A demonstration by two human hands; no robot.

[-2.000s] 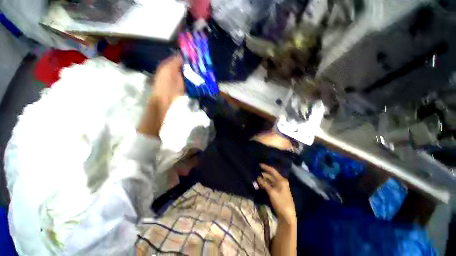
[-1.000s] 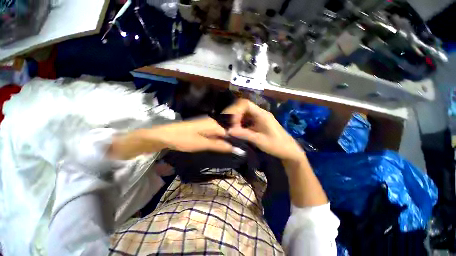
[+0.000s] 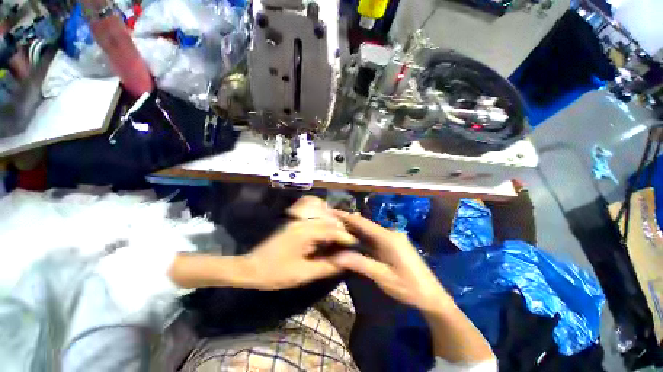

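Observation:
My left hand (image 3: pixel 294 254) and my right hand (image 3: pixel 389 263) meet just in front of the sewing machine's needle plate (image 3: pixel 292 174), over my lap. Their fingers overlap and are bent. Black cloth (image 3: pixel 247 309) lies under and beside them. The hands are slightly blurred, and whether the fingers pinch the black cloth cannot be told. The grey-white machine head (image 3: pixel 294 65) stands behind the plate.
White cloth (image 3: pixel 80 254) is heaped at left. Blue plastic (image 3: pixel 556 280) lies at right with dark cloth. The machine bed's edge (image 3: pixel 436 190) runs across in front. A pink bottle (image 3: pixel 122 51) and thin metal tools (image 3: pixel 132 115) are at upper left.
My left hand has left the phone and come over to my right hand at the lap. The view has shifted, showing more of the machine; the hands remain together since a second ago.

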